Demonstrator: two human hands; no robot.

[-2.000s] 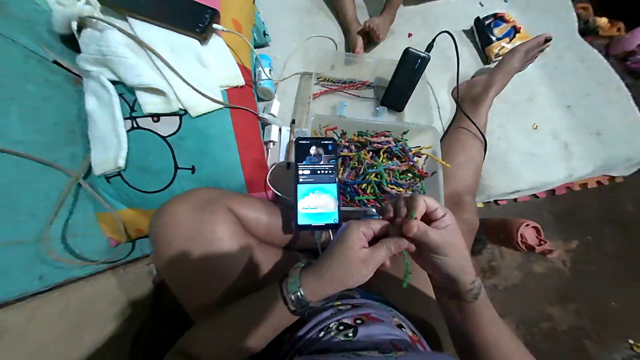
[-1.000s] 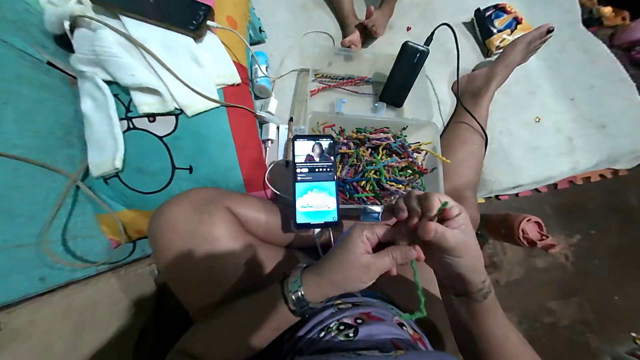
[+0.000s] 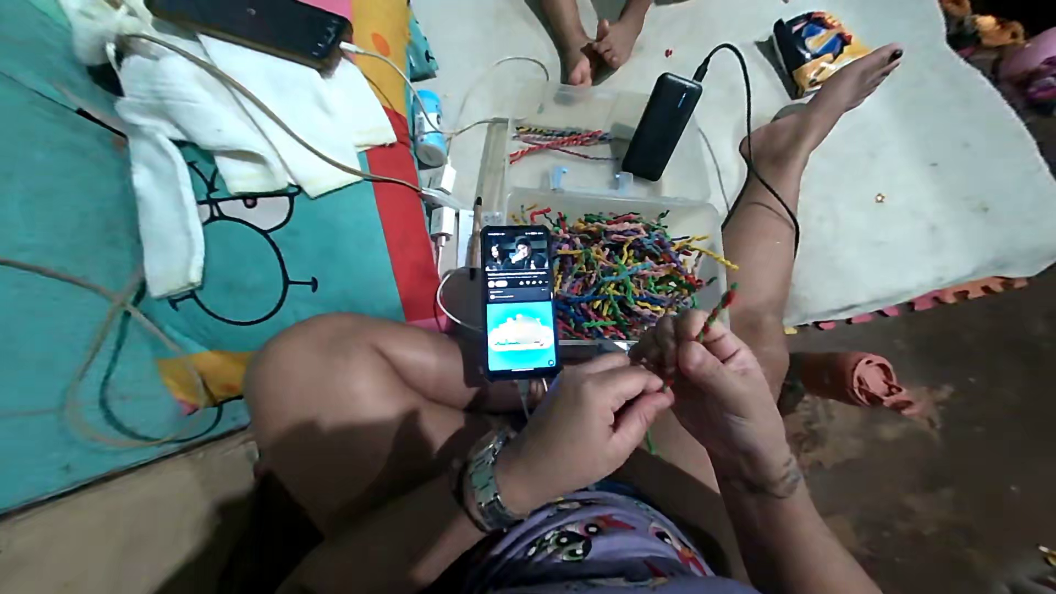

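My right hand (image 3: 722, 379) pinches a red and green twisted strand (image 3: 719, 312), whose upper end stands out above the thumb. Close beside it, my left hand (image 3: 594, 421), with a metal watch on the wrist, grips the lower part of the strand between thumb and finger. A green end hangs beneath the fingers. Just beyond both hands, a clear plastic box (image 3: 711, 216) holds a heap of short twisted strands (image 3: 627, 272) in many colours. A lit smartphone (image 3: 520, 301) stands against the box's left side, above my folded leg.
A black power bank (image 3: 662, 126) and longer twisted strands (image 3: 561, 144) lie on the box's open lid. Its cable loops over my outstretched leg. Left are chargers (image 3: 443, 221), a blue-and-white bottle (image 3: 429, 128), a white cloth (image 3: 247, 107) and another phone (image 3: 252, 29). Another person's feet (image 3: 598, 54) are beyond the lid.
Red now shows with the green in the strand at my right fingers, where only green was visible before. The long green tail that hung below my hands a second ago is mostly out of sight.
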